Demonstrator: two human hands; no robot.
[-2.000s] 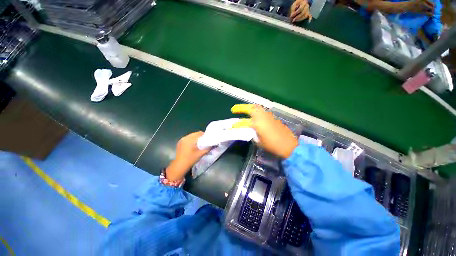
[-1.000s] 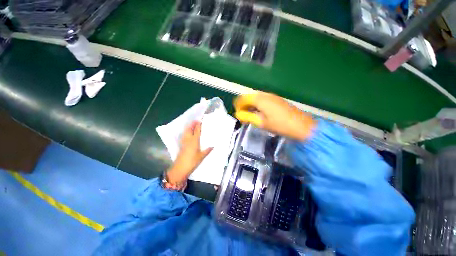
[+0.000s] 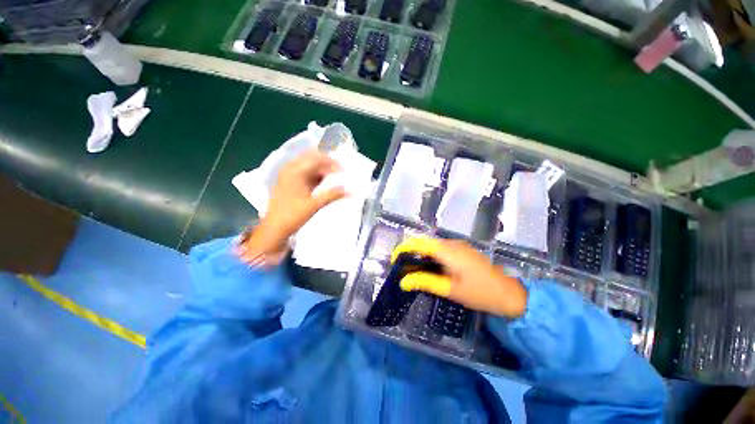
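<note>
A clear blister tray (image 3: 354, 286) of keypad phones lies in front of me. My right hand (image 3: 459, 277), with yellow finger cots, grips a dark phone (image 3: 389, 300) by its upper end at the tray's near left pocket; the phone is tilted. Three phones in white sleeves (image 3: 464, 195) lie in the far row, with bare dark phones (image 3: 587, 234) to their right. My left hand (image 3: 294, 203) rests on the pile of white sleeves (image 3: 324, 242) left of the tray, its fingers apart. Whether it pinches a sleeve is unclear.
Another tray of bare phones (image 3: 333, 68) is on the green belt (image 3: 513, 79) beyond the pale rail. A bottle (image 3: 113, 60) and crumpled white pieces (image 3: 101, 121) are at far left. Stacked clear trays (image 3: 718, 290) stand at right. A pink item (image 3: 658, 50) is at upper right.
My right hand has moved from above the tray to the near left phone and taken hold of it. My left hand stays at the sleeves. The belt tray has come into view and moved left.
</note>
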